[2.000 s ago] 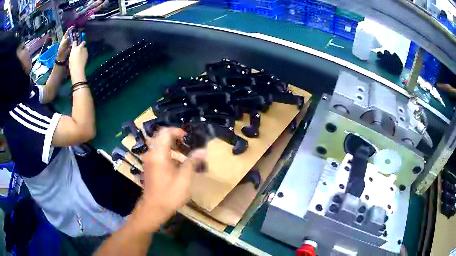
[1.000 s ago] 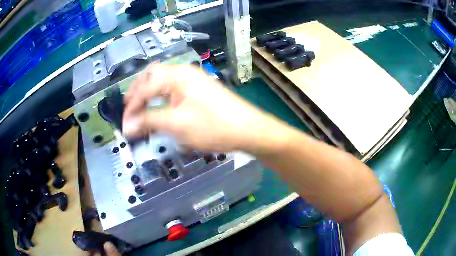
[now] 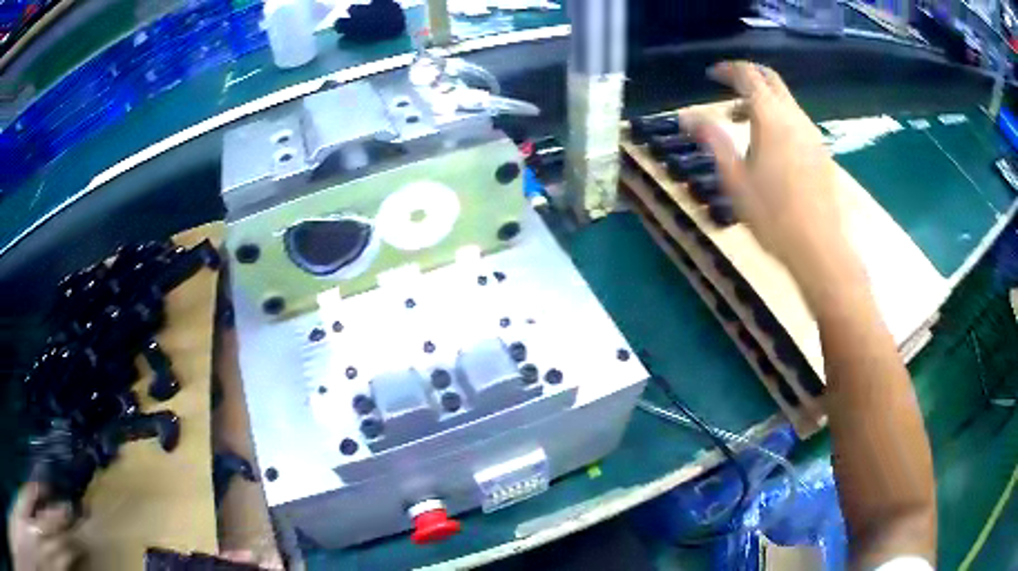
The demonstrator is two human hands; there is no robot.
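Note:
My right hand (image 3: pixel 781 184) is over the right cardboard, fingers apart, beside a row of black handles (image 3: pixel 690 165); nothing shows gripped in it. The hand hides part of the row. My left hand (image 3: pixel 239 557) is barely in view at the bottom edge, at the end of a dark handle (image 3: pixel 184 561) that is cut off by the frame. The silver fixture (image 3: pixel 447 429) stands in the middle with no handle on its locating blocks (image 3: pixel 400 404). Its yellow-green front plate (image 3: pixel 374 268) has a dark opening and a white disc.
A jumbled pile of black handles (image 3: pixel 101 323) lies on cardboard (image 3: pixel 192 446) at left. Another person's hand (image 3: pixel 42 538) is at the pile with a dark part. A red stop knob (image 3: pixel 432 522) sticks out in front. A post (image 3: pixel 595 145) stands behind right; a cable (image 3: pixel 698 418) crosses the bench.
My right hand has moved from the fixture to the right cardboard. The handle is gone from the fixture. The view has shifted, and my left hand and its handle sit lower at the bottom edge.

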